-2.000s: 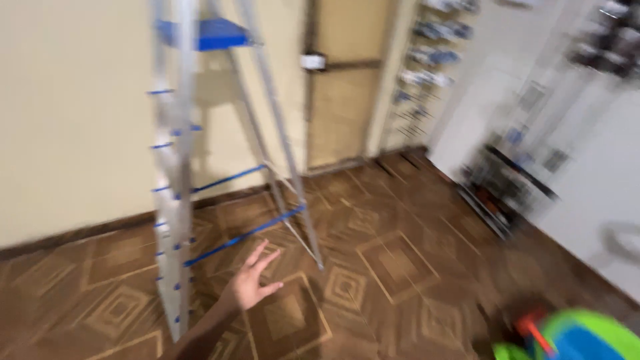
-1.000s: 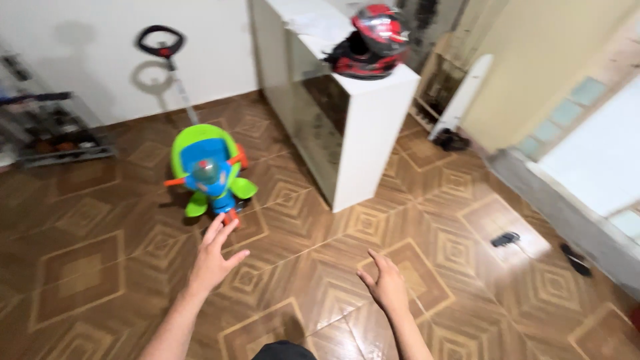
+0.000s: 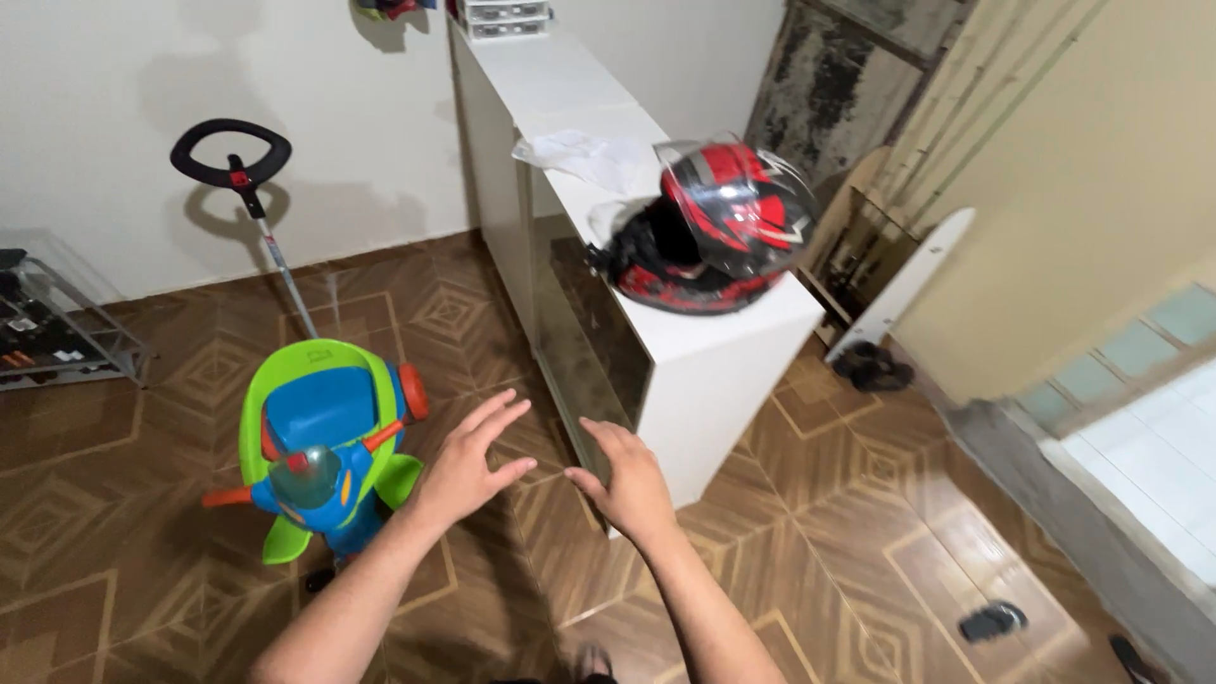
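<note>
My left hand is raised in mid-air with its fingers apart, holding nothing. It is nearest to a green and blue ride-on toy tricycle with orange handles. To its right my right hand hangs with fingers spread and nothing in it, in front of the lower end of a white cabinet with a glass front. A red and black motorcycle helmet rests on the cabinet's near end, its visor raised. Behind the helmet lies a crumpled clear plastic bag.
A metal rack stands at the left wall. Small plastic drawers sit on the cabinet's far end. A white board leans by the right wall, with dark objects at its foot. A black sandal lies on the floor near a concrete sill.
The view has swung right from the stepladder to the cabinet and toy tricycle. My right hand has come into view, and both hands are now closer together than one second ago.
</note>
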